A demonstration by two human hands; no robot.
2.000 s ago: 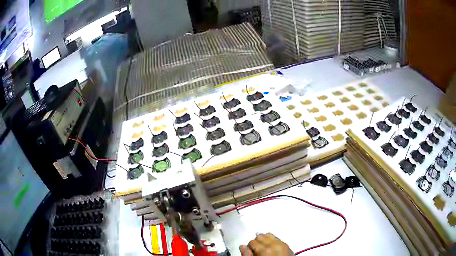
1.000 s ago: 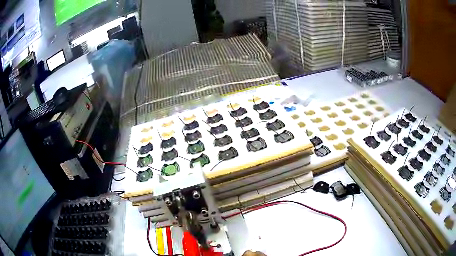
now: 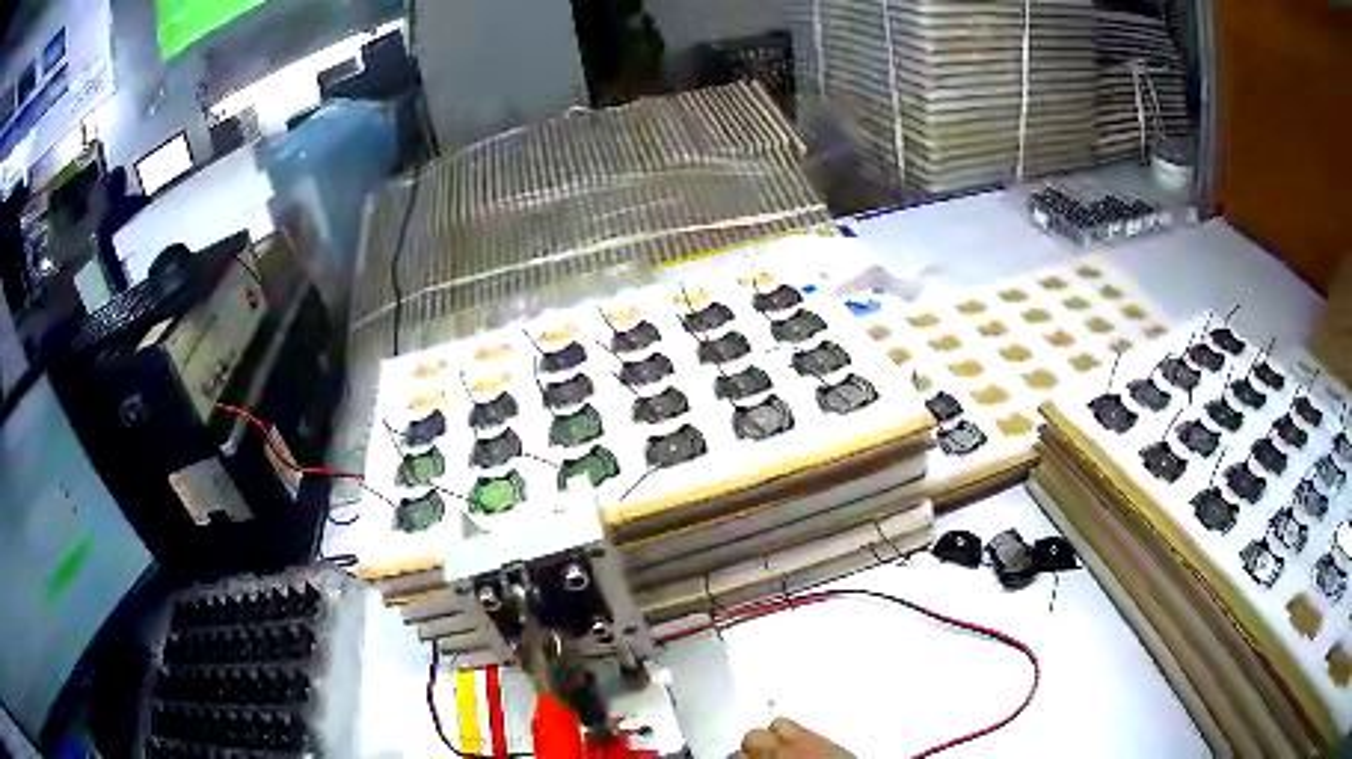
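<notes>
A hand (image 3: 792,740) shows only as a few bare fingers at the bottom edge, right of the test fixture; which of my hands it is and what it holds cannot be seen. The test fixture (image 3: 556,593) has a pale metal block and a red clamp handle (image 3: 571,730) that runs out of the picture. Behind it a white foam tray (image 3: 512,356) on a stack holds rows of black wired modules (image 3: 675,443), some looking green, with empty tan cutouts at the back left. A second foam tray (image 3: 1105,452) with modules is at the right.
A mostly empty foam tray (image 3: 890,329) lies between them. Loose black parts (image 3: 1013,553) and a red wire (image 3: 1023,653) lie right of the fixture. At left are a black part rack (image 3: 237,667), a monitor (image 3: 67,549) and a bench tester (image 3: 223,349). Covered trays (image 3: 593,193) stand behind.
The hand was more in view two seconds ago, shrank to a sliver at the bottom edge, and now shows slightly more again. The view has shifted a little. The trays look unchanged.
</notes>
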